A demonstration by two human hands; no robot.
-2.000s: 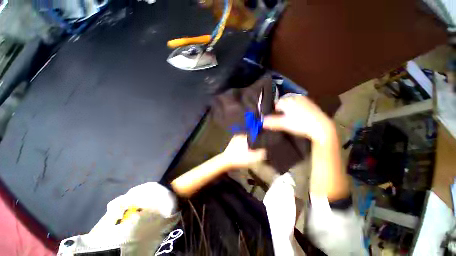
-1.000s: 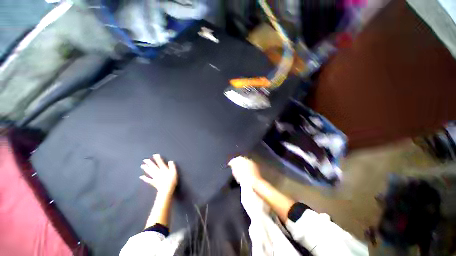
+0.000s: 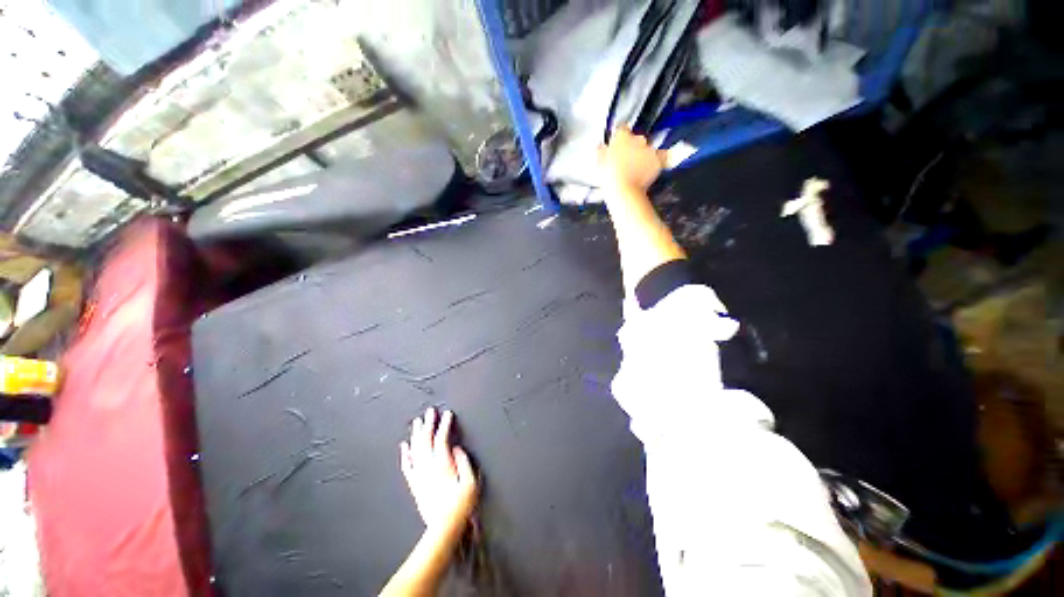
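Note:
My right hand point(image 3: 631, 161) reaches to the blue crate point(image 3: 513, 105) beyond the table's far edge and is closed on the near end of pale panels point(image 3: 639, 76) with dark edges; its fingertips are partly hidden. More pale pieces point(image 3: 788, 76) lie in the crate to the right. My left hand point(image 3: 441, 476) lies palm down and empty on the black wrinkled table cover point(image 3: 385, 350), fingers slightly apart. The steam iron point(image 3: 863, 507) is partly hidden beside my right sleeve at the lower right.
A dark padded arm point(image 3: 333, 192) stands behind the table's far left edge. A red-covered table point(image 3: 111, 432) adjoins on the left. A small pale scrap point(image 3: 810, 212) lies on the black cover at the right. A blue hose point(image 3: 1003, 566) curves at the lower right corner.
The view has swung left and towards the crate. My right hand has moved from the table's near edge forward to the pale panels. My left hand is still flat on the cover.

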